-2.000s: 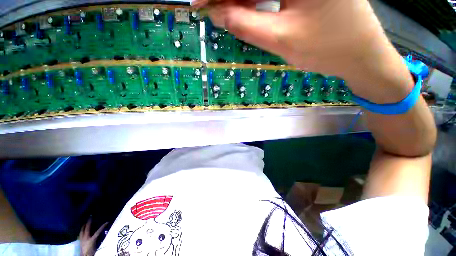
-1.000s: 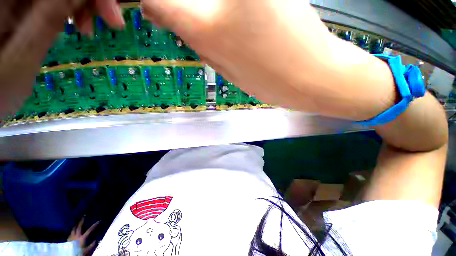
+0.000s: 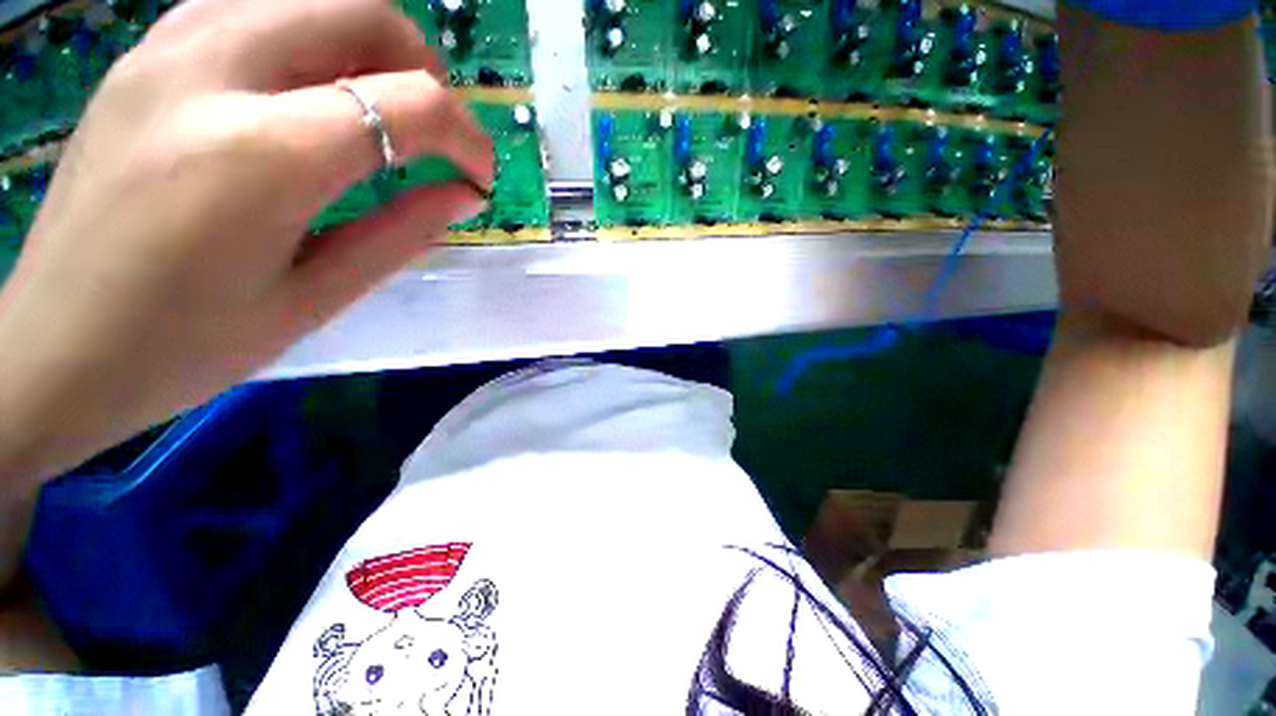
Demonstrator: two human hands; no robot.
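Green circuit board panels lie on the line across the top. The left panel (image 3: 507,154) is partly hidden behind my left hand. The right panel (image 3: 826,168) carries blue upright components and silvery round-topped capacitors (image 3: 697,175). My left hand (image 3: 266,196), with a ring on one finger, is over the left panel. Its thumb and fingertip come close together near the panel's right part. A tiny dark spot shows at the tips; I cannot tell if it is a held part. My right hand is beyond the top edge; only the forearm and blue wrist strap (image 3: 1154,11) show.
A pale gap with a small metal piece (image 3: 571,203) separates the panels. A wide silver rail (image 3: 672,287) runs along their near edge. A thin blue cord (image 3: 966,245) hangs over it. Below are a blue plastic stool or crate (image 3: 210,546) and cardboard boxes (image 3: 931,525).
The view has shifted, showing more of the right panel. My left hand has come lower and clear into view. My right hand has moved up and right, out of the picture.
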